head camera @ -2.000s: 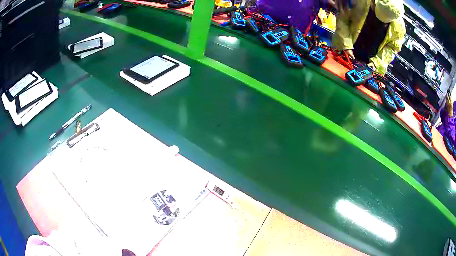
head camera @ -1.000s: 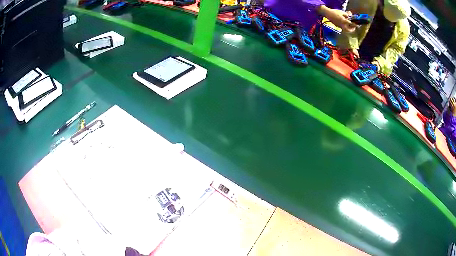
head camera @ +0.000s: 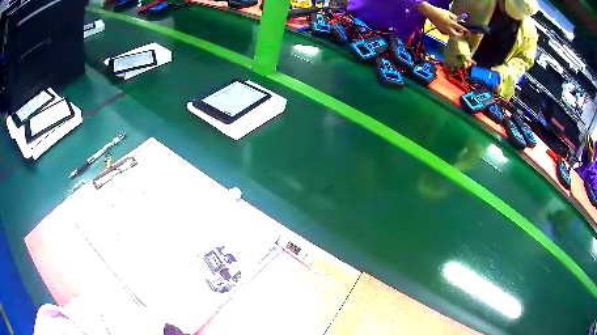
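Observation:
A pale, rounded shape, maybe my gloved left hand, is cut off by the bottom-left edge; its fingers and anything in it cannot be made out. My right hand is not in view. A clipboard with a metal clip holds overexposed white sheets. A small dark-and-grey item lies on them. A small white meter or timer lies at the mat's top edge. An e-reader rests on a white block on the green belt.
A pen lies beside the clip. More e-readers lie at the left and farther back. A green rail and post stand beyond. Across, people in purple and yellow sleeves work among blue-and-black meters.
The e-reader on its white block has moved right along the belt, as has the one behind it. The view has shifted slightly. Across, a purple-sleeved arm now holds a dark meter.

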